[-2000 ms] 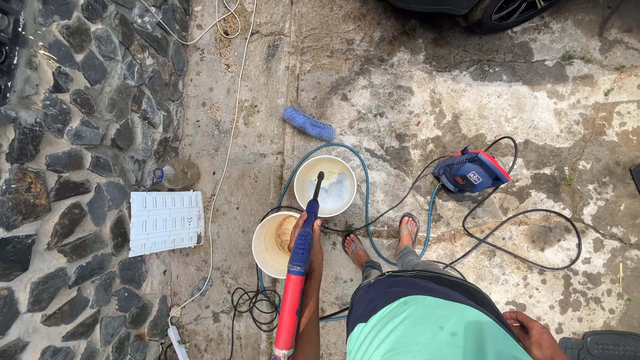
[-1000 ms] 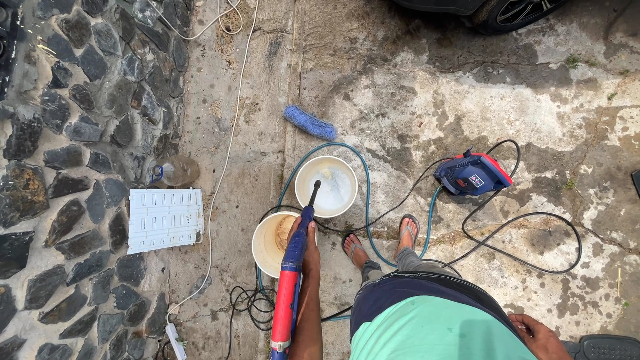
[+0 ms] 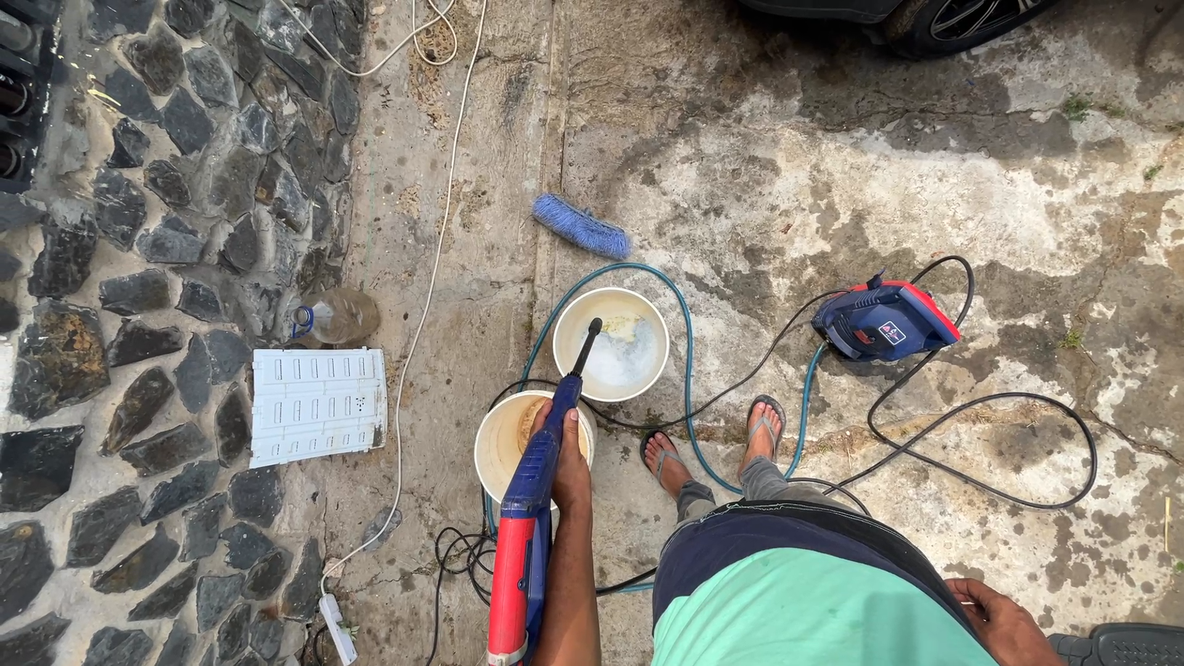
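Note:
My left hand (image 3: 572,462) grips a blue and red pressure washer spray gun (image 3: 529,504) near its front. The gun's black nozzle tip lies over a white bucket (image 3: 564,377) with whitish, cloudy contents. Partly behind the gun and hand is a second, cream bucket (image 3: 492,453) with a brownish inside. My right hand (image 3: 1004,618) hangs beside the green shirt at the lower right, fingers bent; whether it holds anything is hidden. The blue and red pressure washer unit (image 3: 883,322) rests on the concrete at the right, joined to a teal hose (image 3: 689,370).
A blue fluffy duster head (image 3: 581,226) lies above the buckets. At the left are a white plastic panel (image 3: 317,407), a large clear bottle (image 3: 338,316) and a stone wall (image 3: 139,370). Black cables loop over the ground; a power strip (image 3: 337,629) is at the lower left. A car wheel (image 3: 967,20) shows at the top.
The spray gun's nozzle has swung slightly to the right over the white bucket since the last second. My right hand stays low at the right.

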